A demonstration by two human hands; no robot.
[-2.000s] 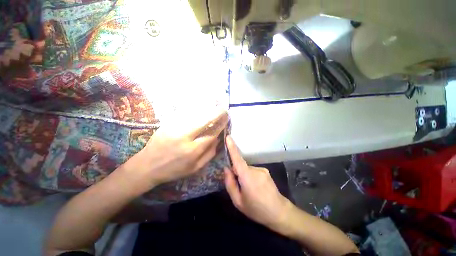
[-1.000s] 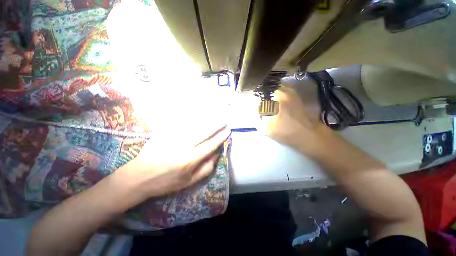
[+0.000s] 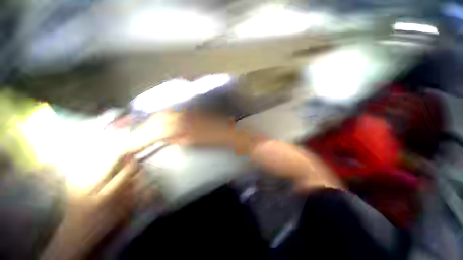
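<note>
The whole view is strongly blurred. The sewing machine head (image 3: pixel 203 63) is a beige band across the upper middle. My left hand (image 3: pixel 109 195) is low at the left, by the white glare, over a smear of patterned fabric (image 3: pixel 144 190). Its grip cannot be made out. My right hand (image 3: pixel 175 127) reaches left below the machine head, partly washed out by glare. Its fingers and anything in them cannot be told. The needle, knob and scissors cannot be made out.
The pale machine bed (image 3: pixel 195 167) lies below my right hand. A bright red object (image 3: pixel 375 142) is at the right. My dark clothing fills the bottom middle. Bright white patches show across the top.
The camera has swung, so the machine head tilts and more red shows at right. My right arm now reaches left from the centre; my left hand appears lower and further left.
</note>
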